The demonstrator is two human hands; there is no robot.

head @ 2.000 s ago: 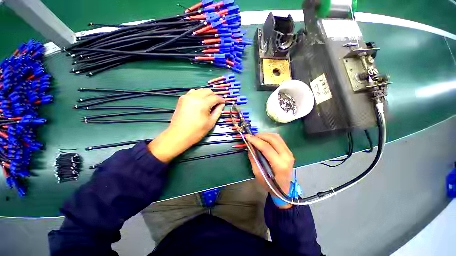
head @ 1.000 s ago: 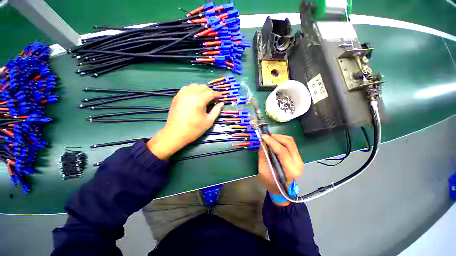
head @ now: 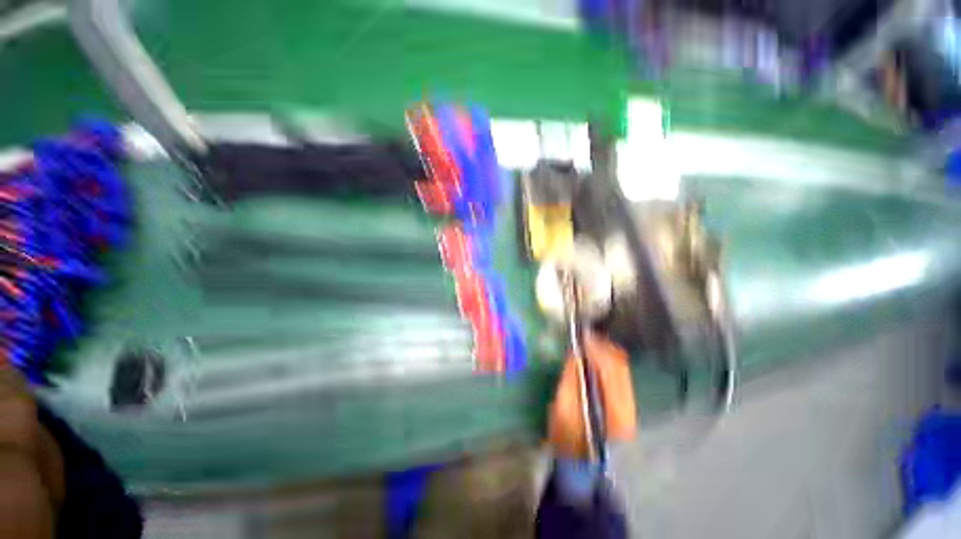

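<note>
The view is strongly blurred. My right hand [head: 593, 395] is around the dark soldering iron [head: 580, 326], whose tip end points up toward the white parts cup [head: 574, 286]. My left hand [head: 23, 463] is at the lower left edge, partly cut off; whether it holds anything cannot be told. The row of cable assemblies [head: 479, 305] with red and blue ends lies on the bench, with no hand on it. A small dark pile of components [head: 138, 378] lies left of the row.
A cable bundle [head: 316, 171] lies behind the row and a blue-red heap [head: 79, 226] at the left. The yellow sponge [head: 550, 226] and solder feeder [head: 659, 263] stand right of the bundle. A metal upright [head: 132, 74] rises at upper left. Blurred shapes show beyond the bench.
My left hand has left the cable row and moved to the lower left edge. My right hand with the iron has moved toward the cup. The camera view has tilted up and blurred.
</note>
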